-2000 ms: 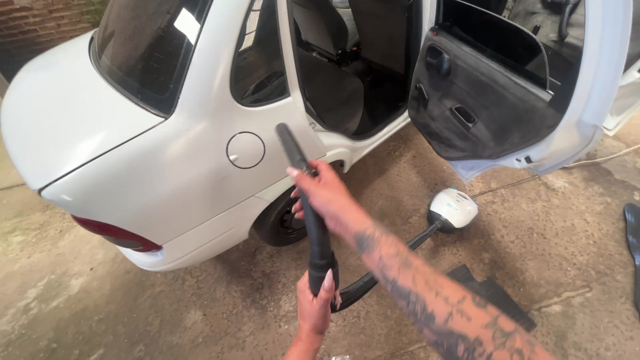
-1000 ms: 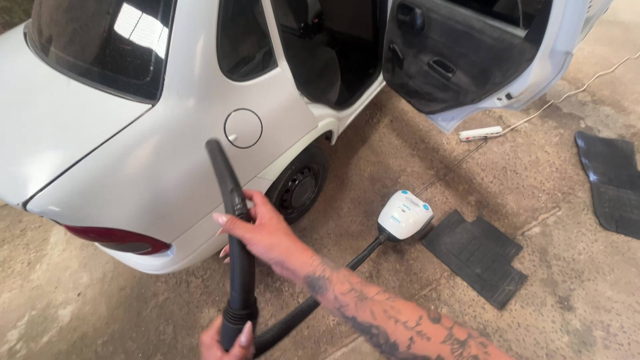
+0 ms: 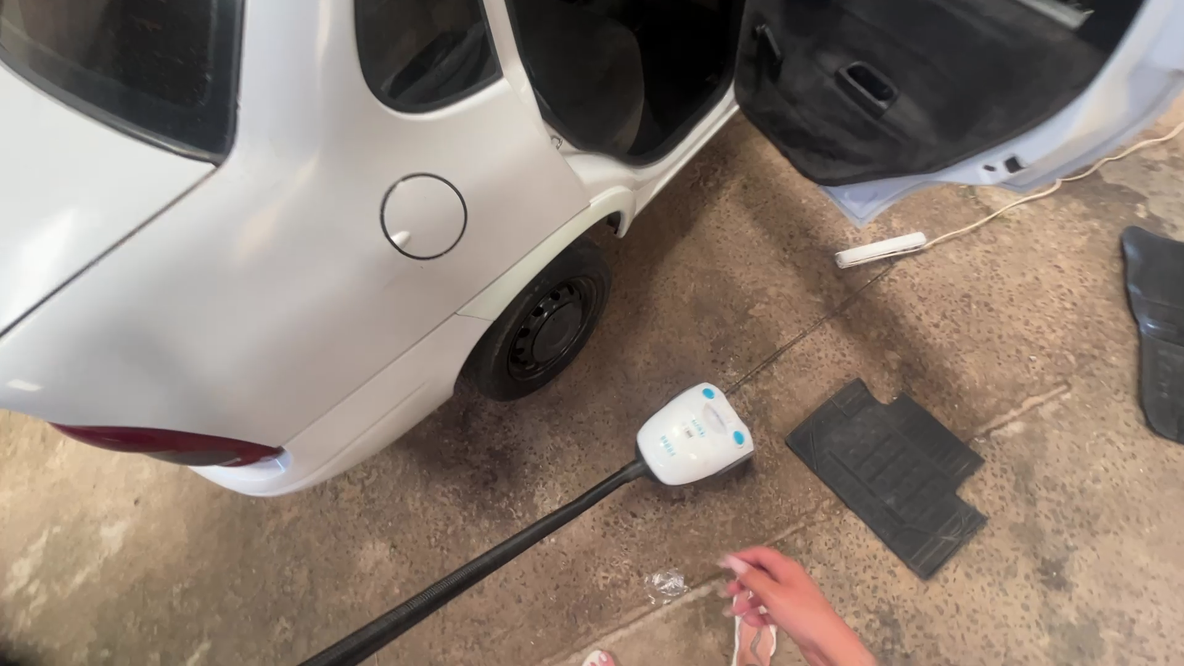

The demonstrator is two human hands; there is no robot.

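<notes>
My right hand [image 3: 777, 597] is low in the view, right of centre, above my sandalled foot, with its fingers apart and nothing seen in them. Out of view is my left hand. A white canister vacuum cleaner [image 3: 694, 437] with blue buttons stands on the floor. From it a black ribbed hose [image 3: 490, 564] runs down to the bottom edge, where its far end is hidden. The hand is nearest to a crumpled clear plastic piece [image 3: 666, 584] on the floor.
A white car [image 3: 305, 240] fills the left side, its rear door [image 3: 888, 102] open. A black rubber floor mat [image 3: 888, 476] lies right of the vacuum, another mat [image 3: 1156, 333] at the right edge. A white power strip [image 3: 881, 250] with a cord lies below the door.
Both hands were on the black vacuum wand. Now the wand and my left hand are out of view, and my right hand is off it, lower and to the right.
</notes>
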